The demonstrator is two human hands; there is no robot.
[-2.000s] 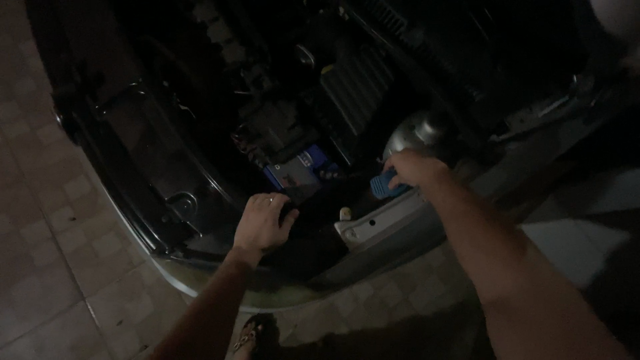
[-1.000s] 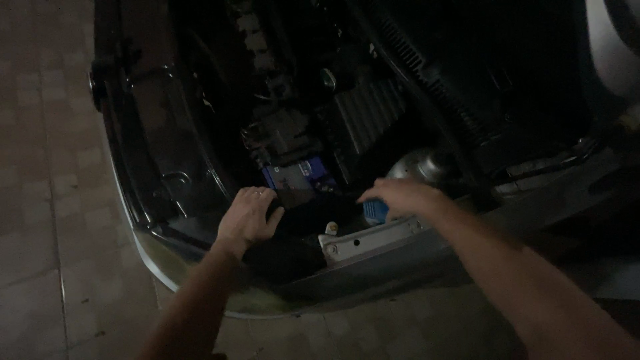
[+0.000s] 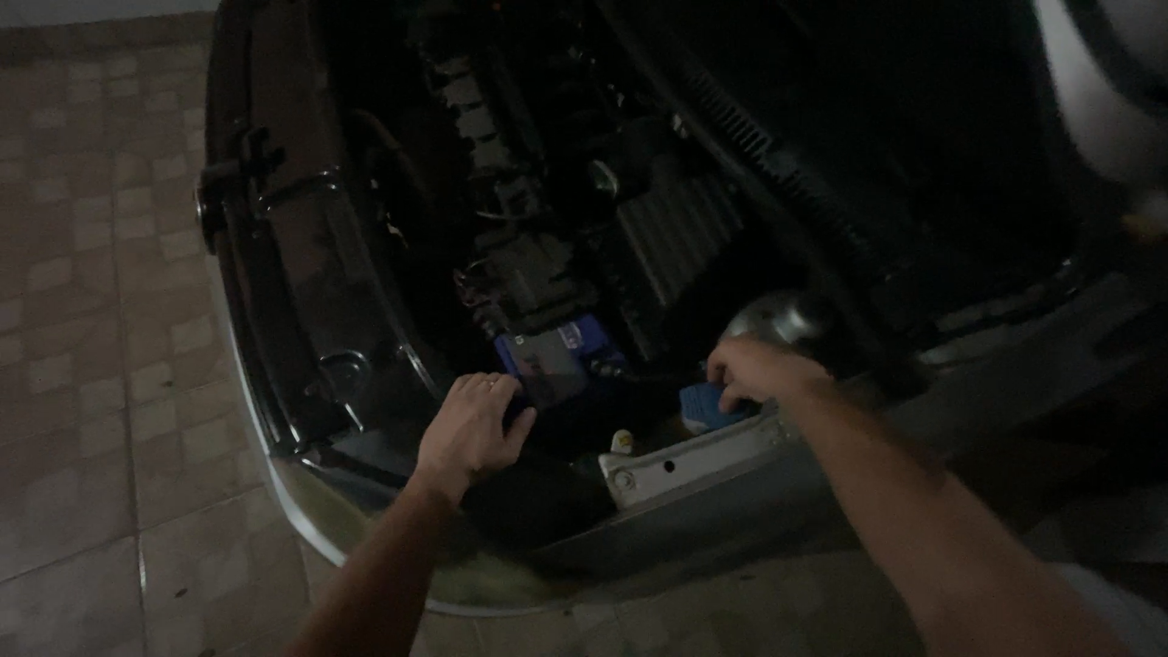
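In the dim engine bay of a car, my right hand point(image 3: 766, 372) has its fingers on a blue cap point(image 3: 707, 408), beside the metal strut tower point(image 3: 780, 319) and just above the pale fender rail point(image 3: 703, 461). My left hand point(image 3: 474, 424) rests at the near corner of a car battery point(image 3: 552, 360) with a blue and grey top. Its fingers are bent over the edge there, and I cannot tell whether they grip anything. A small whitish cap point(image 3: 622, 442) stands by the end of the rail, between my hands.
A dark ribbed air filter housing point(image 3: 680, 233) lies beyond the battery. The glossy front crossmember point(image 3: 315, 246) runs along the left, with tiled floor point(image 3: 91, 319) outside it. The cowl grille point(image 3: 730, 109) is at upper right, and the fender point(image 3: 730, 520) crosses the near side.
The view has shifted, showing more floor at left. My right hand stays at the blue cap and my left hand stays near the battery's corner.
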